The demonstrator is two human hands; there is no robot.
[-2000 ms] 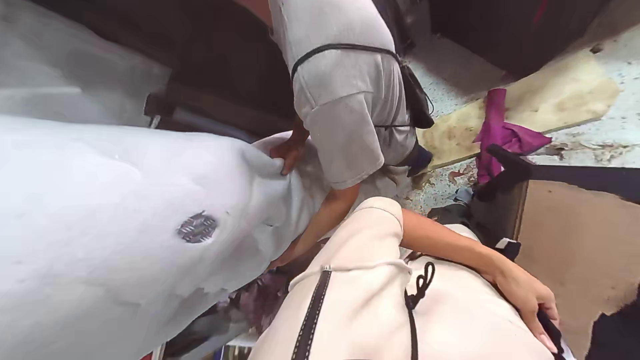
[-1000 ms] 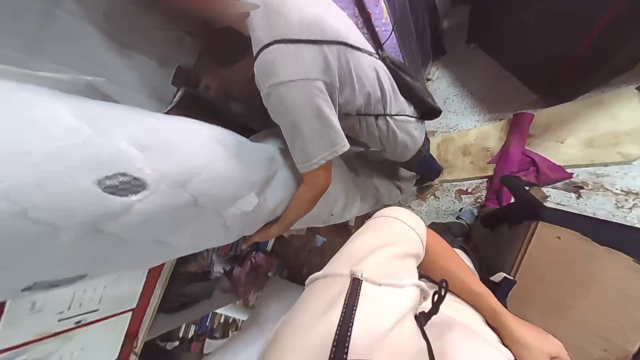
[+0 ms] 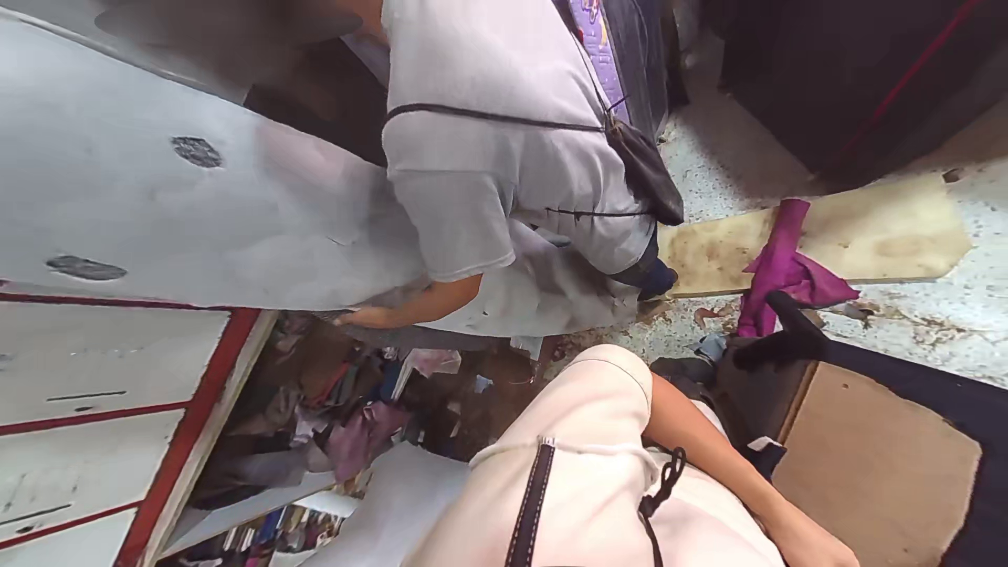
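Note:
At the bottom right edge, my right hand (image 3: 819, 543) hangs below a beige sleeve, close to my beige top (image 3: 598, 496) with its black cord. Its fingers are cut off by the frame, so a hold cannot be told. My left hand is out of view. A large white padded sheet or mattress (image 3: 236, 213) with dark grey oval patches fills the left. A person in a grey shirt (image 3: 465, 134) with a black waist bag (image 3: 646, 169) leans over it, one hand (image 3: 366, 317) on its lower edge.
A brown board (image 3: 882, 465) with dark cloth stands at the right. A pale wooden plank (image 3: 874, 236) lies on the speckled floor under magenta cloth (image 3: 780, 260). White drawers with red trim (image 3: 87, 370) and cluttered shelves (image 3: 276, 520) occupy the lower left. Dark bulk (image 3: 827, 87) fills the upper right.
The white padded thing has shifted, and a second oval patch shows fully. More drawers and shelves are visible. My right hand appears lower, partly beyond the frame's bottom edge.

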